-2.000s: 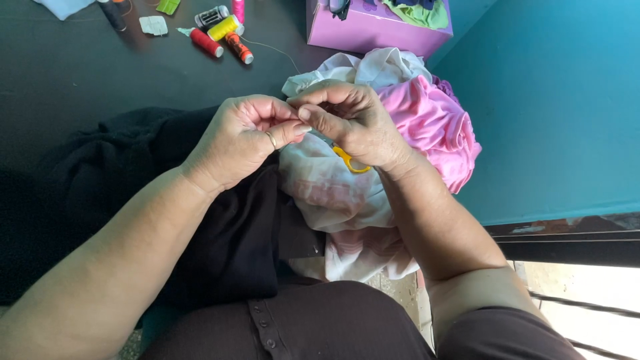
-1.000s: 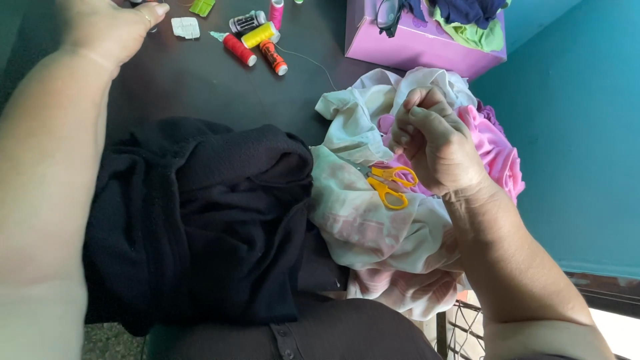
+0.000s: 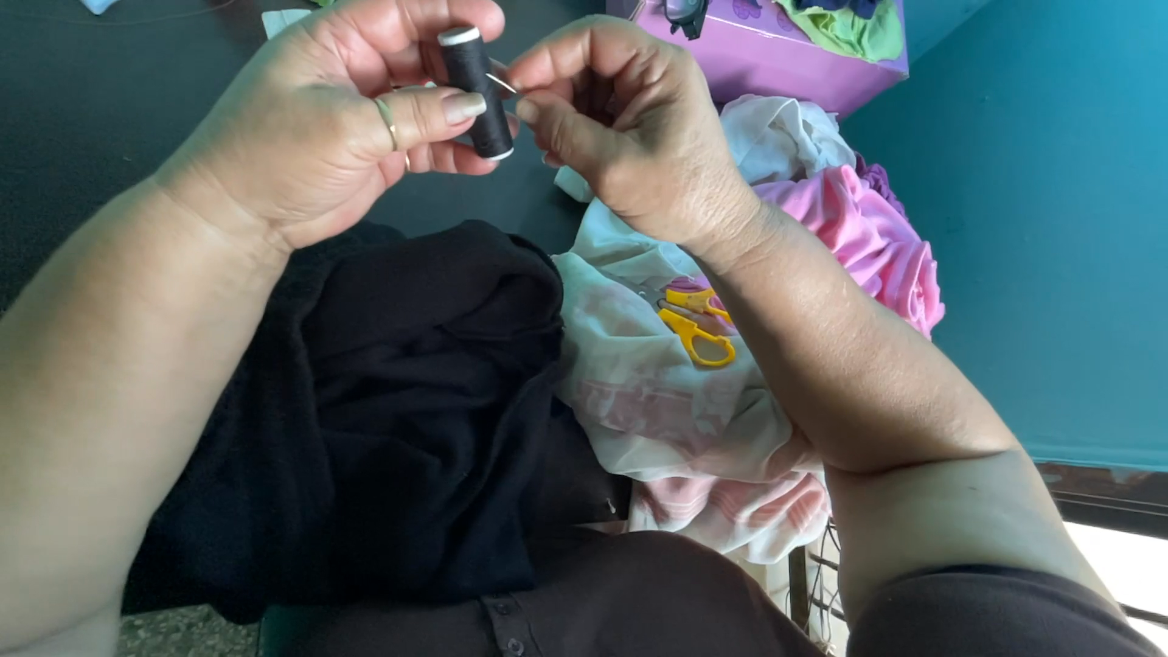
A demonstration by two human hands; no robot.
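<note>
A spool of black thread (image 3: 476, 87) with white ends is held between the thumb and fingers of my left hand (image 3: 365, 114), near the top of the view. Close on its right, my right hand (image 3: 639, 128) pinches a thin, pale needle (image 3: 501, 83) between thumb and forefinger; the needle's other end is at the spool. Black cloth (image 3: 420, 392) lies in a heap below my hands. Yellow-handled scissors (image 3: 698, 333) rest on sheer white fabric (image 3: 639, 411), below my right wrist, with their blades partly hidden.
Behind the scissors is a pink cloth (image 3: 876, 246). A purple box (image 3: 748, 68) at the upper right holds green and dark cloths, with dark glasses (image 3: 686, 16) at its edge. The dark tabletop (image 3: 91, 119) spans the upper left, and a teal wall (image 3: 1058, 255) stands at the right.
My left hand has come back from the upper left and now holds the black spool. My right hand has moved from over the white fabric up and left beside it.
</note>
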